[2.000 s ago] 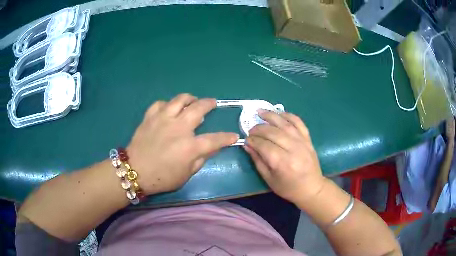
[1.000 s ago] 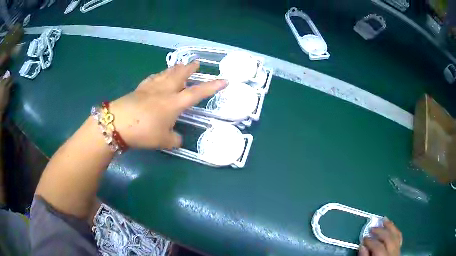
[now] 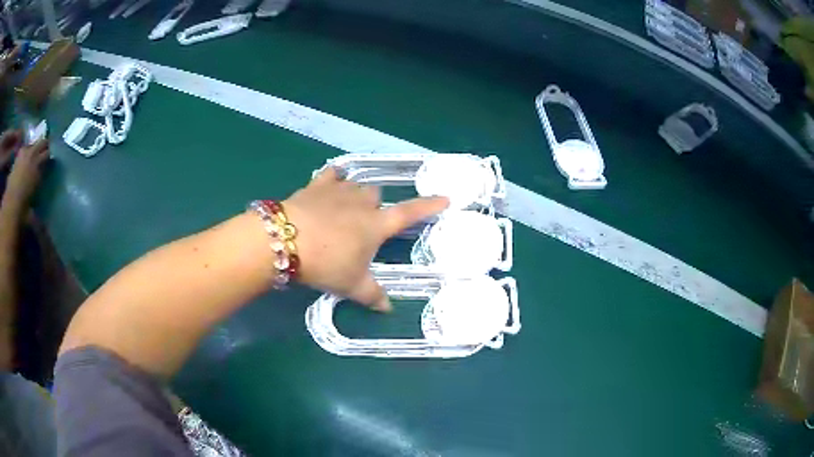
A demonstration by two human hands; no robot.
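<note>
Three groups of white plastic frames [image 3: 469,311] lie side by side on the green surface in the middle of the view. Each has a long rounded loop to the left, a bright round disc and a small squared loop at the right end. My left hand [image 3: 353,228] lies over the upper and middle frames with its fingers spread. One finger reaches to the upper disc and the thumb is over the lowest frame's loop. Whether it grips a frame is hidden. My right hand is out of the picture.
A single white frame [image 3: 573,147] lies beyond the pale stripe [image 3: 589,234], a smaller piece [image 3: 689,128] right of it. White pieces [image 3: 109,105] lie at the left near another person's hands [image 3: 25,161]. A cardboard carton [image 3: 793,353] stands at the right edge, beside thin rods [image 3: 743,437].
The view has shifted. My left hand stays over the frame groups, which now lie in a more even column. My right hand and the frame it held have left the picture.
</note>
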